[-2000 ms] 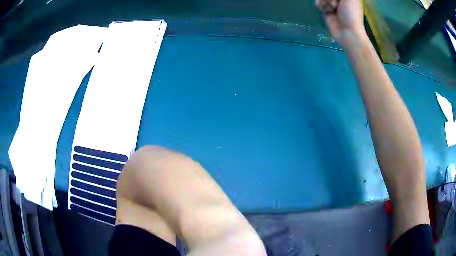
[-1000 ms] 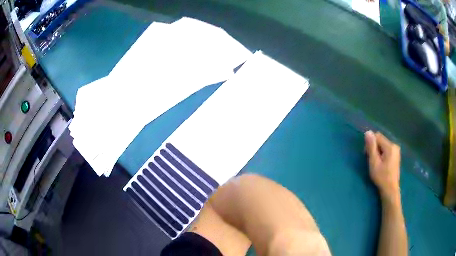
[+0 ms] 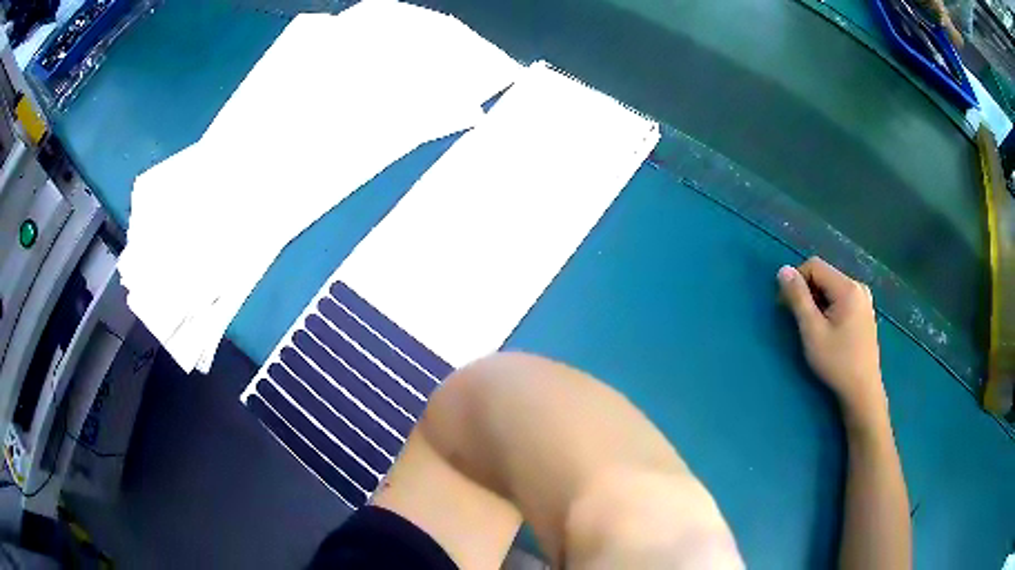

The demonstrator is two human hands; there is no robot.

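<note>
The pad sheet point(image 3: 501, 212) lies slantwise on the teal bench, long and white, with a row of dark round-ended adhesive pads point(image 3: 351, 373) at its near end. My left elbow and upper arm rest beside the pads and cover the sheet's near right corner. My left hand is out of the picture, past the bottom edge. My right hand point(image 3: 833, 317) rests at the right of the bench, well away from the sheet, loosely curled with nothing visible in it.
Loose white backing paper point(image 3: 301, 145) lies left of the sheet. A darker green conveyor point(image 3: 757, 111) runs behind the bench. A blue tray point(image 3: 929, 56) is at the upper right, near a yellow upright edge point(image 3: 994, 278). A pale machine with a green button point(image 3: 28, 234) stands at the left.
The view has turned left, bringing the machine into sight. My right hand has come back from the bench's far edge and lies lower, still curled. My left arm stays bent by the sheet.
</note>
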